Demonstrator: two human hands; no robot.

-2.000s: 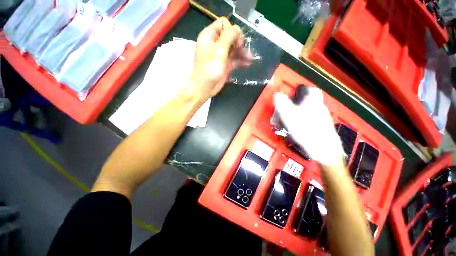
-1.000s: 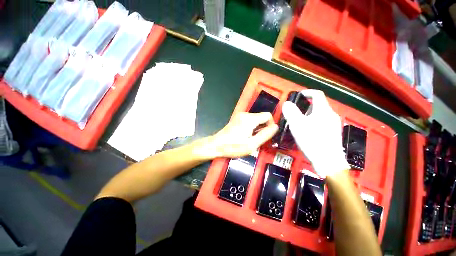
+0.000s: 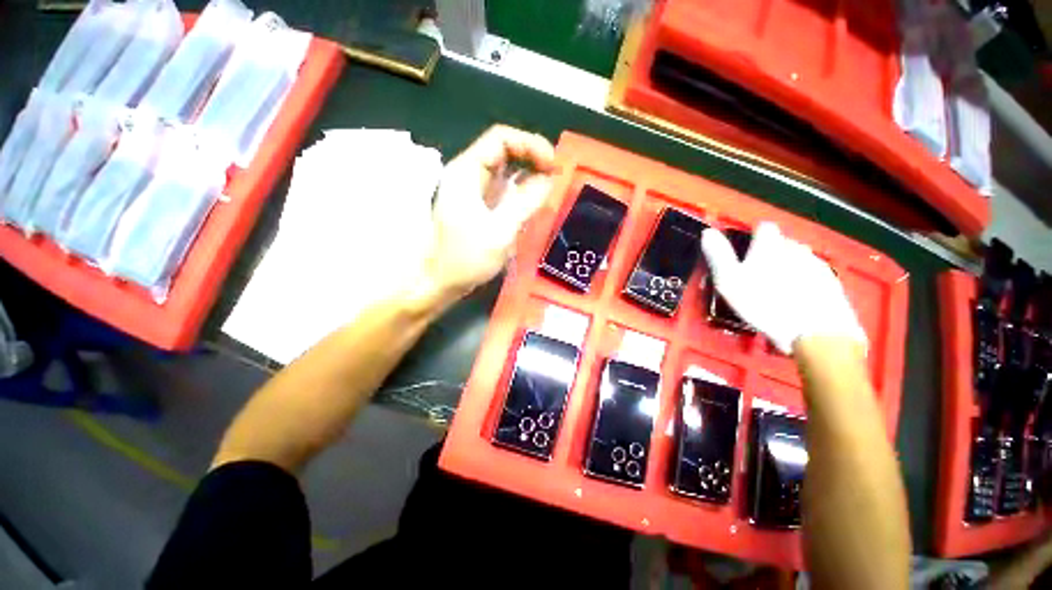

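A red tray [image 3: 562, 482] lies in front of me with two rows of glossy black phone units, several with camera rings at the lower end. My right hand [image 3: 784, 288], in a white glove, is over the upper row, its fingers at a phone unit [image 3: 727, 280] in its pocket; the hand partly hides it, so I cannot tell if it is gripped. My bare left hand [image 3: 490, 207] is raised with curled fingers at the tray's upper left corner, beside a fanned stack of white sleeves [image 3: 346, 231]. I cannot tell if it holds anything.
At the left, a red tray [image 3: 271, 161] holds several bagged units [image 3: 150, 219]. Stacked red trays [image 3: 796, 115] with bagged units on top stand at the back right. Another red tray [image 3: 955, 403] of black units is at the right edge. A metal rail [image 3: 542, 78] runs behind.
My left hand has moved from the tray up and left toward the sleeves. My right hand has shifted right along the upper row. Two units left of it now show uncovered in their pockets.
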